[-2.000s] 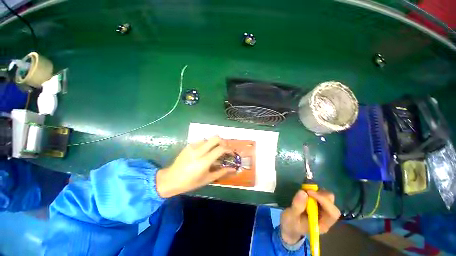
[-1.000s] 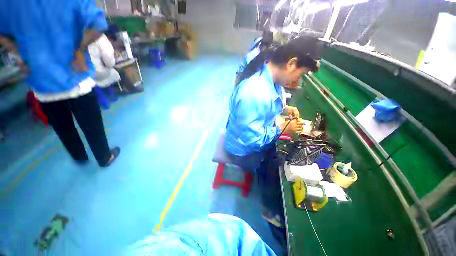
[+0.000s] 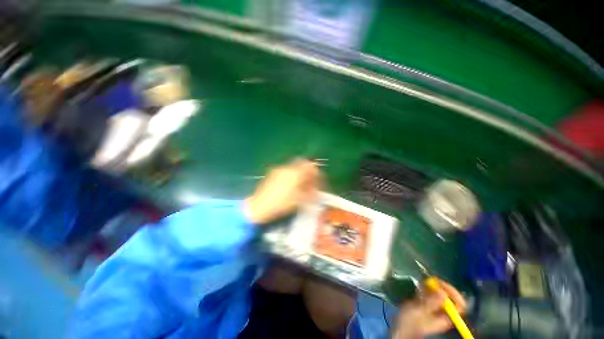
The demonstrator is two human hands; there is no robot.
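Observation:
The view is blurred. The orange-brown jig (image 3: 343, 236) lies on the white paper sheet (image 3: 382, 246), with a small dark round circuit board (image 3: 345, 234) at its centre. My left hand (image 3: 286, 189) is over the upper left corner of the paper, off the jig; its fingertips are blurred and I cannot tell whether they hold anything. My right hand (image 3: 430, 312) is at lower right, closed on the yellow handle of the soldering iron (image 3: 450, 308). The iron's thin tip points up and left, right of the paper and apart from the jig.
The black fume fan (image 3: 391, 179) is behind the jig, with the whitish dross can (image 3: 449, 206) to its right. The blue soldering station (image 3: 485, 245), yellowish sponge (image 3: 531, 280) and clear plastic bag (image 3: 568, 285) are at right. A cream tape roll (image 3: 165, 85) and another person's blue sleeve (image 3: 23, 155) are at left.
The view swung left to the neighbouring workers and is back over the bench. Compared with two seconds ago, my left hand has moved off the jig, up and left. My right hand still holds the iron.

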